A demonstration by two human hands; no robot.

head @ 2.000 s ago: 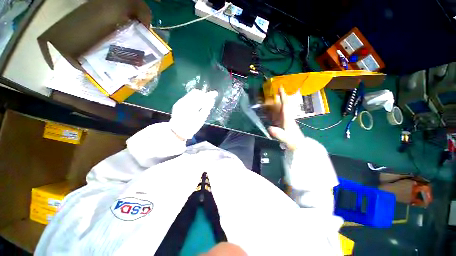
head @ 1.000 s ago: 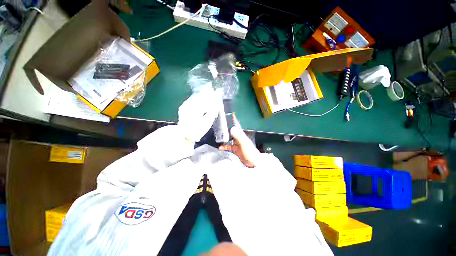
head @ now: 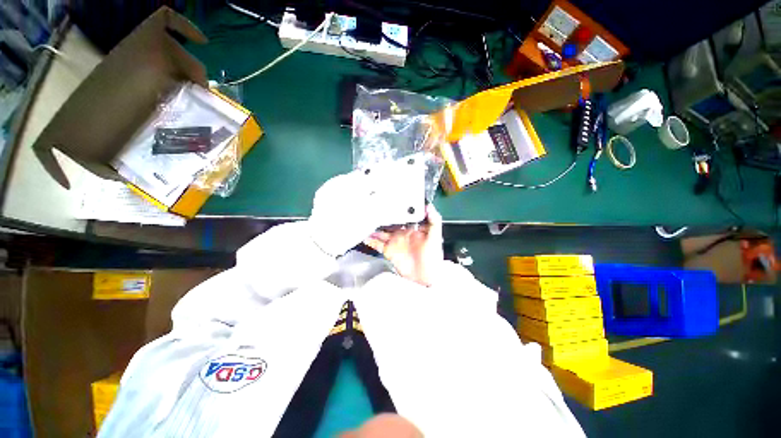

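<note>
A white square device (head: 396, 190) with dark dots near its corners is held between both hands over the bench's front edge. A clear plastic bag (head: 385, 128) spreads out beyond it. My left hand (head: 342, 210), in a white glove, holds the device's left side; its fingers are partly hard to tell from the white device. My right hand (head: 413, 251), bare, holds the near right edge from below. An open yellow retail box (head: 454, 174) stands just right of the bag, with a remote (head: 503, 144) and white paper inside.
Another open box (head: 190, 203) with a bagged remote lies left. A power strip (head: 342, 38) and cables are at the back. Tape rolls (head: 621, 152) and an orange-red holder (head: 524, 58) are right. Stacked yellow boxes (head: 557, 287) and a blue bin (head: 702, 301) stand lower right.
My right hand has left the right-hand box and joined my left hand. The bagged item between them now shows its white dotted face upward, and the bag is spread out.
</note>
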